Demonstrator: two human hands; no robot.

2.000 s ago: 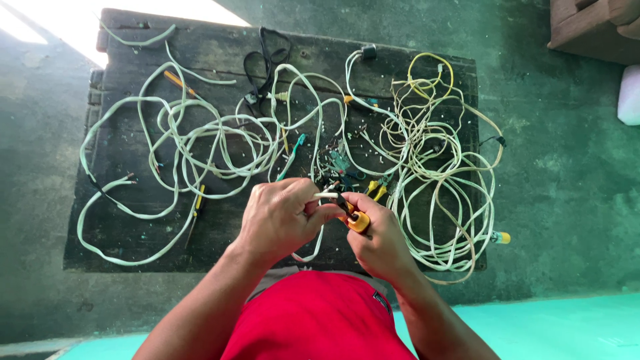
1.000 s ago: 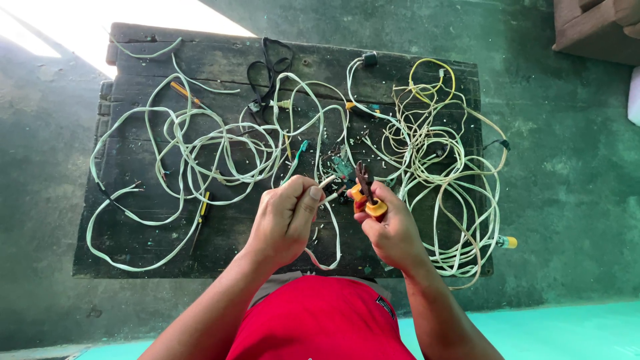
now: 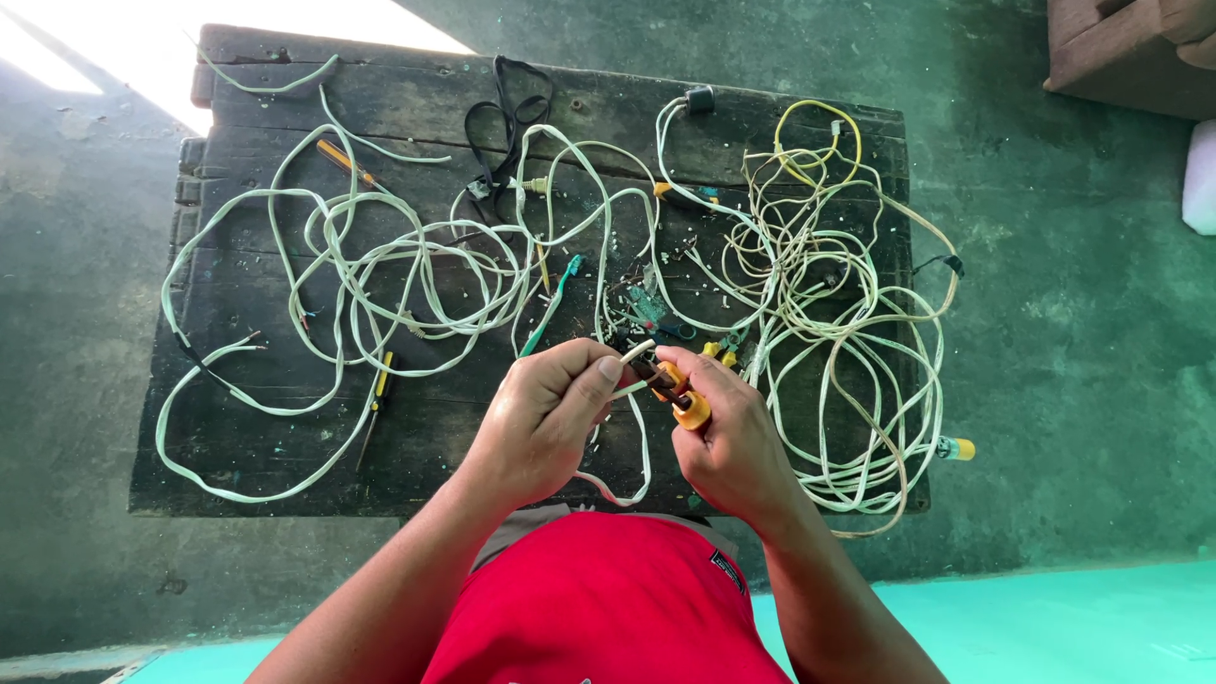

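Observation:
My left hand (image 3: 556, 413) pinches the end of a white electrical cable (image 3: 638, 351), whose two split ends point up and right from my fingers. Close against it on the right, my right hand (image 3: 736, 437) grips pliers with orange-yellow handles (image 3: 692, 410). Their dark jaws meet the lower cable end; whether they are fully closed on it cannot be told. Below my left hand a loop of the white cable (image 3: 644, 465) lies near the table's front edge. Just beyond my hands are small cut bits and a yellow-handled tool (image 3: 719, 353), partly hidden.
The dark wooden table (image 3: 285, 475) bears loose white cable coils (image 3: 446, 228) at left and a tangled bundle (image 3: 855, 332) at right. Around them are screwdrivers (image 3: 383, 380), a toothbrush (image 3: 551, 306), a black strap (image 3: 499, 123) and a black plug (image 3: 700, 100). A brown sofa (image 3: 1130, 57) stands back right.
One second ago the pliers stood apart from the cable, pointing up; now their jaws are at its end. Two seconds ago the hands were also together.

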